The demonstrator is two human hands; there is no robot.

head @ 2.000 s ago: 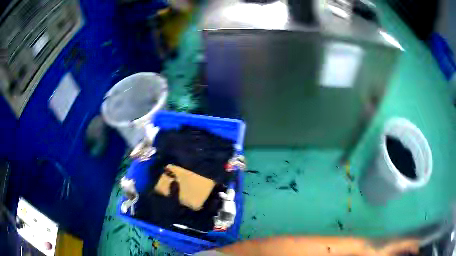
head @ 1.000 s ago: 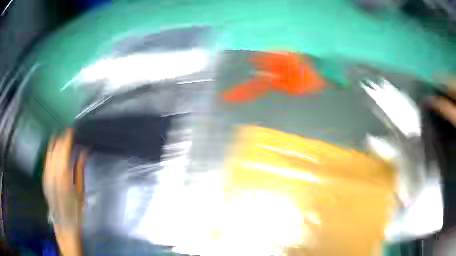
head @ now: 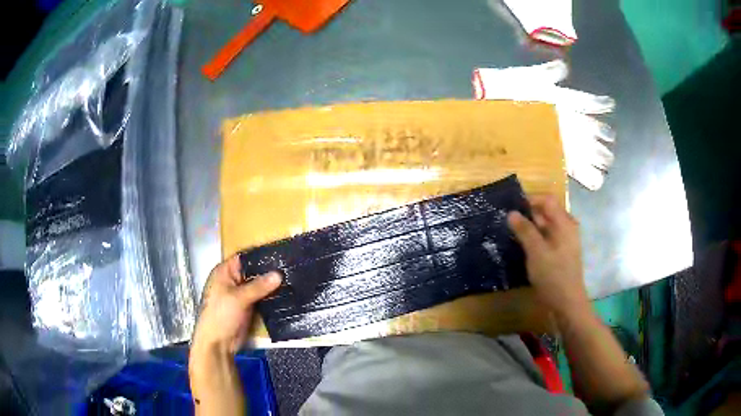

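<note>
A glossy black rubber sheet (head: 390, 252), marked by several long lines and a short cross line, is held over the tan cardboard sheet (head: 276, 179) on the grey table. My left hand (head: 231, 301) is bare and grips its left end, thumb on top. My right hand (head: 552, 248) is bare and grips its right end, thumb on top. The sheet slants up to the right. The fingers under it are hidden. I cannot tell whether its lower side touches the cardboard.
Rubber sheet stock in clear film (head: 73, 203) lies at the table's left. An orange scraper (head: 276, 24) lies at the back. White gloves (head: 585, 134) with red-edged cuffs lie at the right and back right. A blue crate (head: 179, 390) is below left, a red stool (head: 546, 366) below the front edge.
The view has moved from the floor crate and buckets to the table. Both hands, apart at the view's sides a second ago, now hold the black sheet over the cardboard.
</note>
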